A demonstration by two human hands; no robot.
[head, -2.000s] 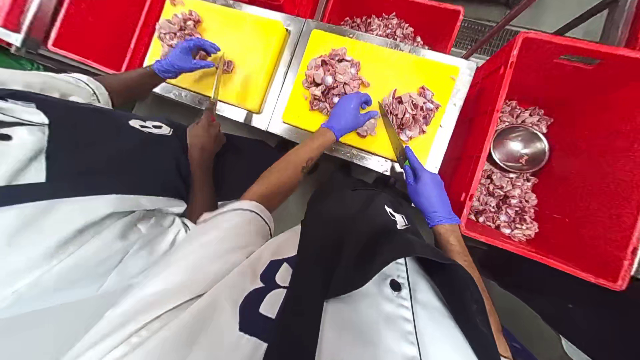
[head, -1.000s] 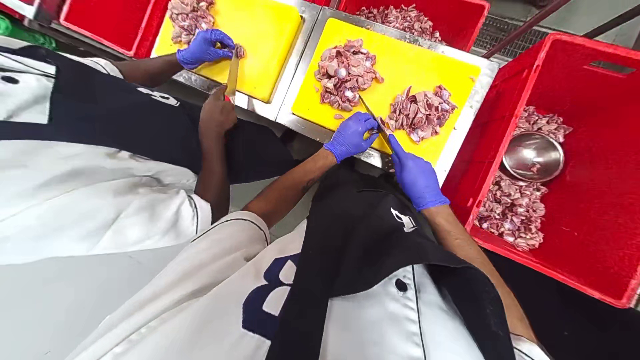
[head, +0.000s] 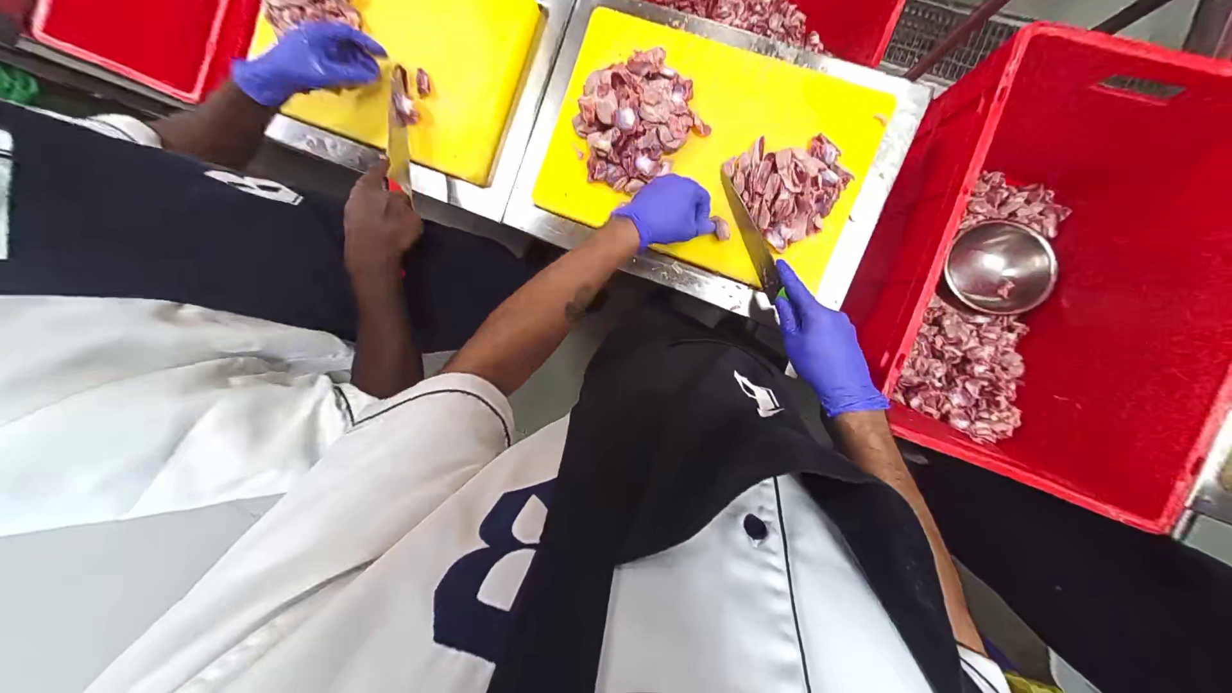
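Both my hands wear purple gloves. My left hand (head: 669,210) rests at the near edge of a yellow cutting board (head: 751,101), fingers curled, beside a small piece of meat (head: 721,228) at its fingertips; whether it pinches the piece is unclear. In my right hand (head: 826,342) is a knife (head: 751,231), its handle gripped and its blade lying along the left side of the right-hand pile of cut meat (head: 787,188). A larger meat pile (head: 637,120) lies on the board's left half.
At right stands a deep red crate (head: 1126,318) with meat pieces (head: 962,371) and a metal bowl (head: 1001,268). Another red crate (head: 852,24) with meat is behind the board. Close on my left, a co-worker holds a knife (head: 397,135) over another yellow board (head: 472,87).
Since one second ago my hands have moved apart; the knife blade has gone from beside my left fingers to the right-hand pile.
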